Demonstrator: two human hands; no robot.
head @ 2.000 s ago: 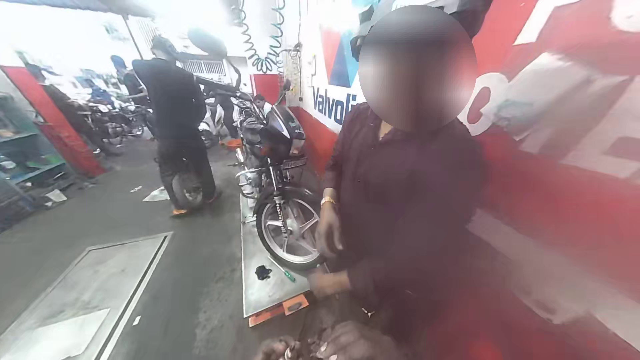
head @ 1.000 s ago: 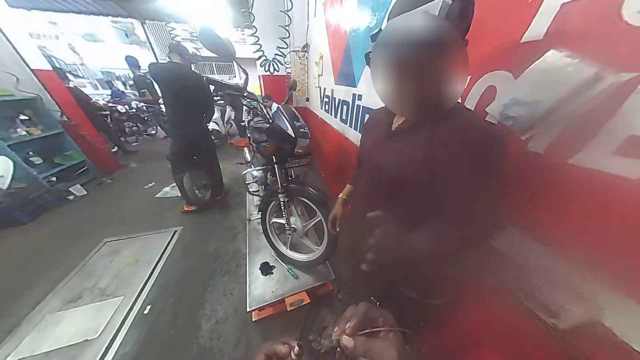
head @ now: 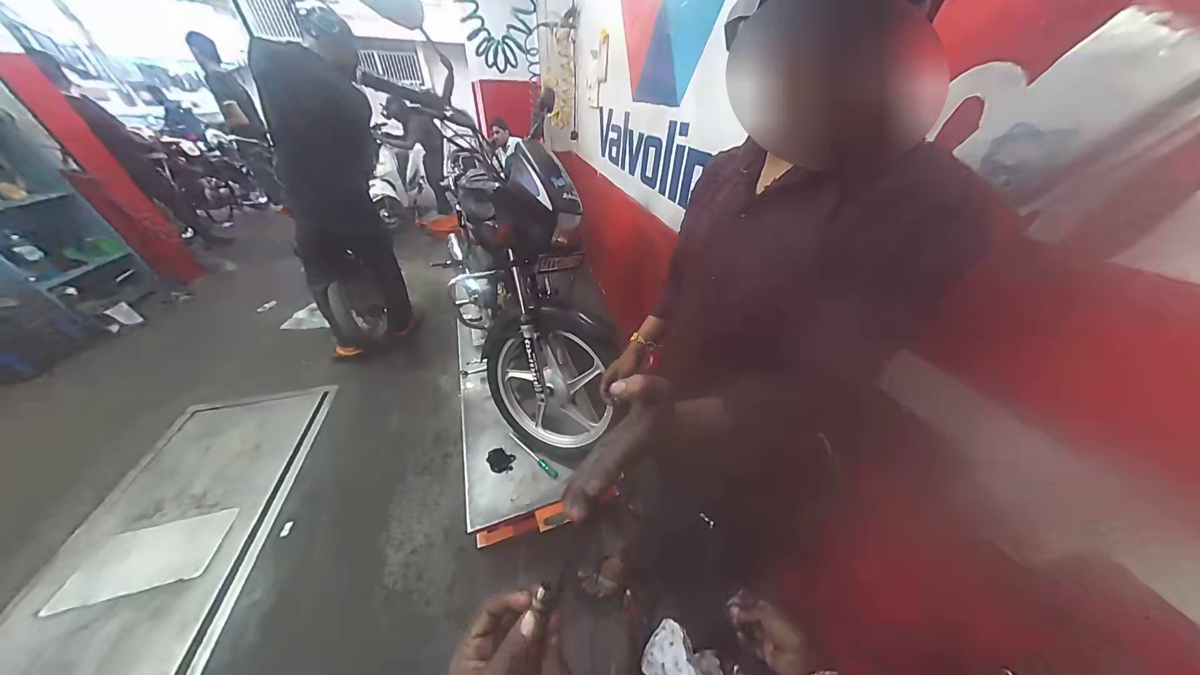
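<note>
At the bottom edge, my left hand (head: 502, 630) pinches a small object (head: 541, 594) between thumb and fingertips; it is too small to name. My right hand (head: 771, 634) is raised at the lower right, its fingers bent and blurred, so its hold cannot be told. Between my hands lies a white spotted cloth or paper (head: 671, 647). A co-worker (head: 797, 234) in a dark maroon shirt stands close in front, with hands near the front wheel (head: 553, 380) of a motorcycle.
The motorcycle stands on a metal lift platform (head: 483, 497) that bears a green-handled screwdriver (head: 547, 467) and a black object (head: 501, 459). A metal floor plate (head: 141, 553) lies to the left. Another person (head: 314, 141) stands beside a wheel. A red and white wall (head: 637, 206) borders the right side.
My hands, close together a second ago, are now apart. The white spotted material has come into view between them. The co-worker's hands have moved.
</note>
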